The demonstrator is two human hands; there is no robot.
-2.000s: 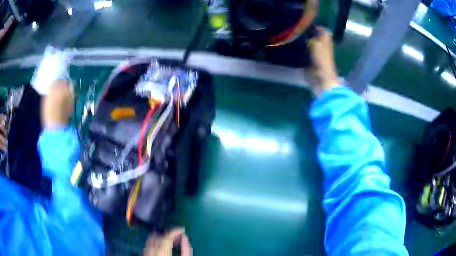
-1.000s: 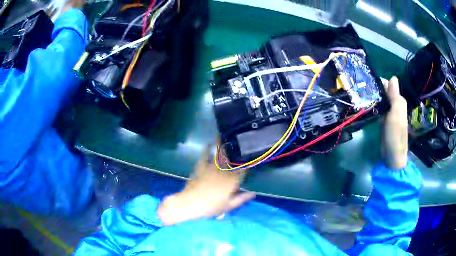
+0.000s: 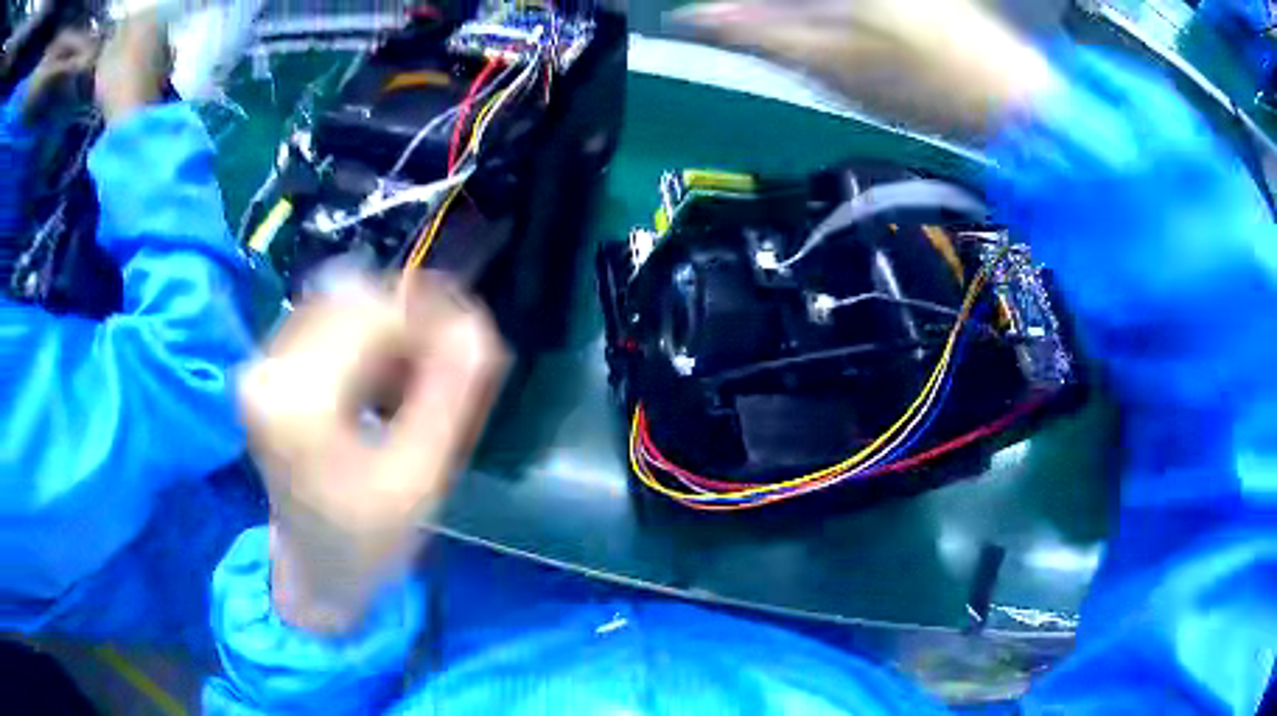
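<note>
An open black housing [image 3: 798, 420] lies on the green bench in front of me. Yellow, orange, red and blue wires [image 3: 840, 483] loop along its near edge to the board [image 3: 1034, 322] at its right end. A white cable [image 3: 882, 203] arches over its top, and an orange label [image 3: 941, 252] shows beside the board. My left hand [image 3: 371, 420] is blurred, left of the housing, with fingers curled; whether it holds anything is unclear. My right hand [image 3: 868, 49] is blurred beyond the housing, partly cut off by the top edge; its grip is unclear.
A second open housing [image 3: 483, 266] stands at the left, partly behind my left hand. A neighbouring worker's blue sleeve [image 3: 168, 210] and hand [image 3: 133, 63] are at the far left, beside clear plastic [image 3: 210, 42]. The bench's metal edge [image 3: 588, 567] runs in front of me.
The front housing has turned and sits slightly nearer me. My left hand has left its near corner and moved left. My right hand has left its right side and moved up beyond it.
</note>
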